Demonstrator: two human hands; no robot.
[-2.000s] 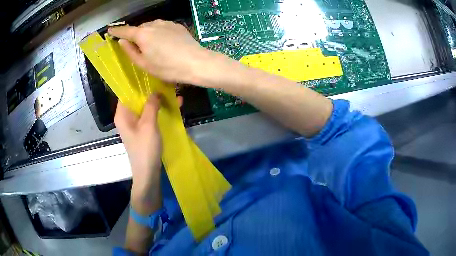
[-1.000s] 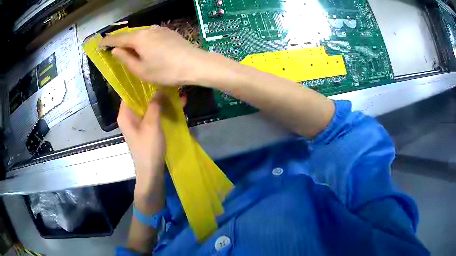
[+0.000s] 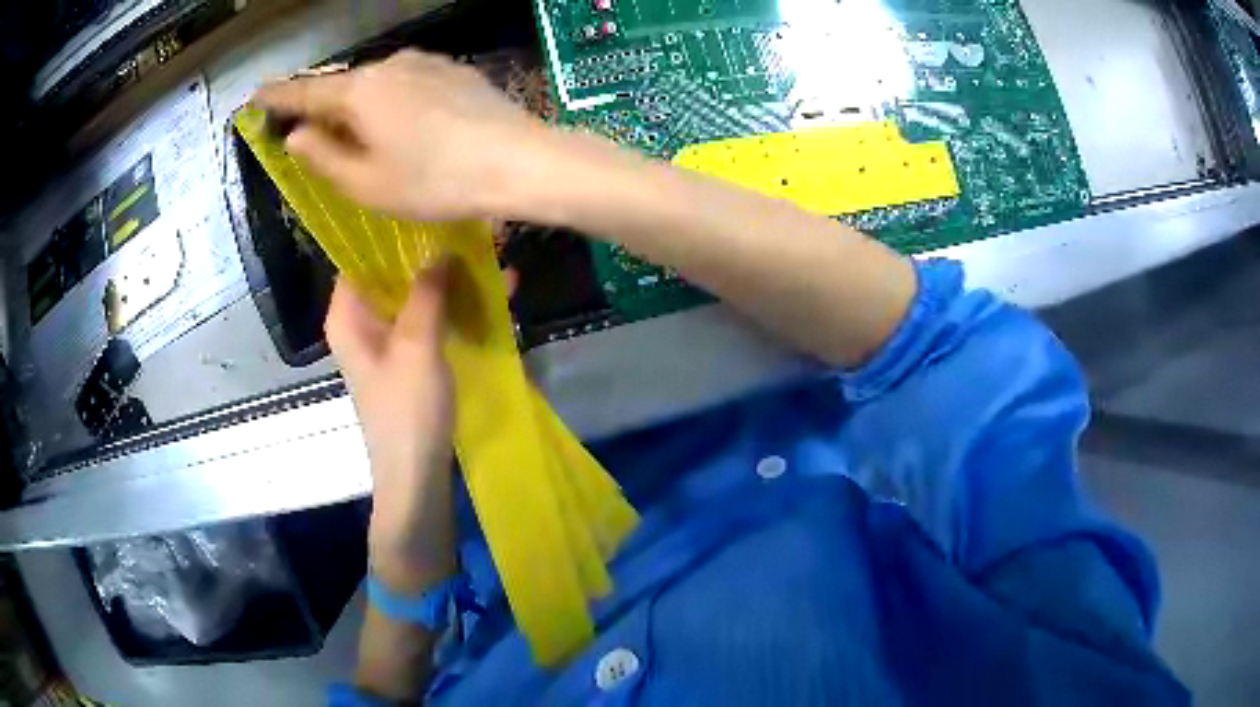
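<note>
A fanned stack of yellow insulating sheets (image 3: 518, 470) hangs slanted in front of my body. My left hand (image 3: 401, 366) grips the stack around its middle, with the thumb on top. My right hand (image 3: 401, 131) is at the upper left end of the stack, slightly blurred, its fingertips on the sheets with a small dark thing at them that I cannot make out. One yellow insulating sheet (image 3: 829, 169) with small holes lies on the green circuit board (image 3: 1009, 131) at the upper right.
A black parts tray (image 3: 277, 276) with brownish pieces lies behind my hands, left of the board. A metal rail (image 3: 194, 477) runs between the line and my body. A printed paper (image 3: 166, 152) lies at the left. A black bin (image 3: 221, 645) holding clear plastic is below the rail.
My right hand has shifted slightly up and left at the end of the stack. The fanned top ends have closed together somewhat. My left hand has barely moved.
</note>
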